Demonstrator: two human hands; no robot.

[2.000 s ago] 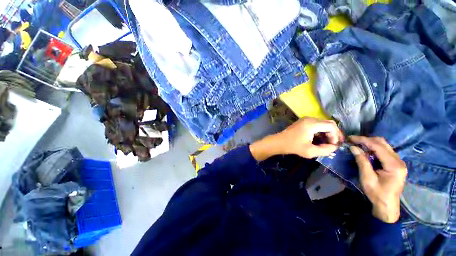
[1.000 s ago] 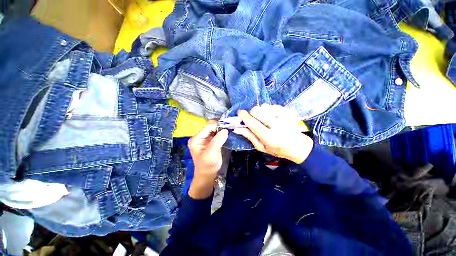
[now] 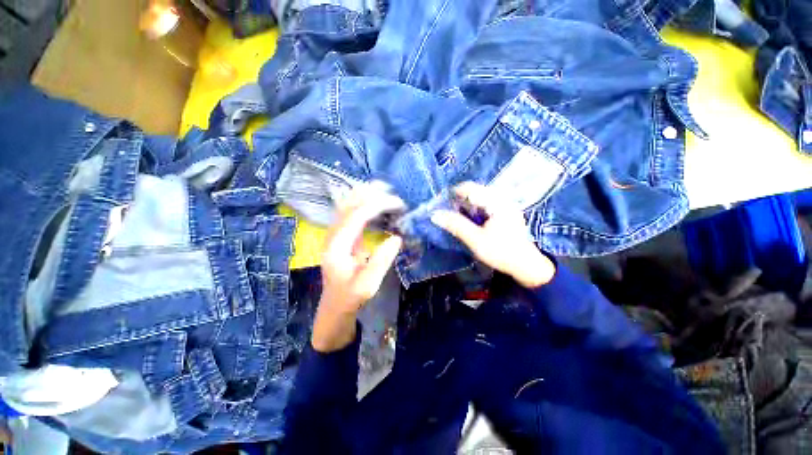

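Observation:
A mid-blue denim jacket (image 3: 570,75) with pale topstitching lies spread in front of me, and one narrow end comes toward my lap. My left hand (image 3: 352,253) is blurred at this end, its fingers curled over the denim and its thumb lower down. My right hand (image 3: 499,235) is at the same piece from the right, thumb and fingers close to the fabric. A small dark purplish thing (image 3: 474,211), which looks like thread snips, shows in the right palm; its blades are hidden. Pale thread ends (image 3: 529,387) lie on my dark clothing.
Heaped denim jackets (image 3: 133,293) with pale insides are at the left. A yellow tabletop (image 3: 726,98) shows at the right and in gaps. A brown board (image 3: 116,67) is at the upper left. A blue crate (image 3: 757,235) and dark brown garments (image 3: 712,382) are at the right.
The view has swung from the crates and floor to the spread jacket. Since the middle frame, my hands have moved slightly apart, and the pale thing between my fingers no longer shows.

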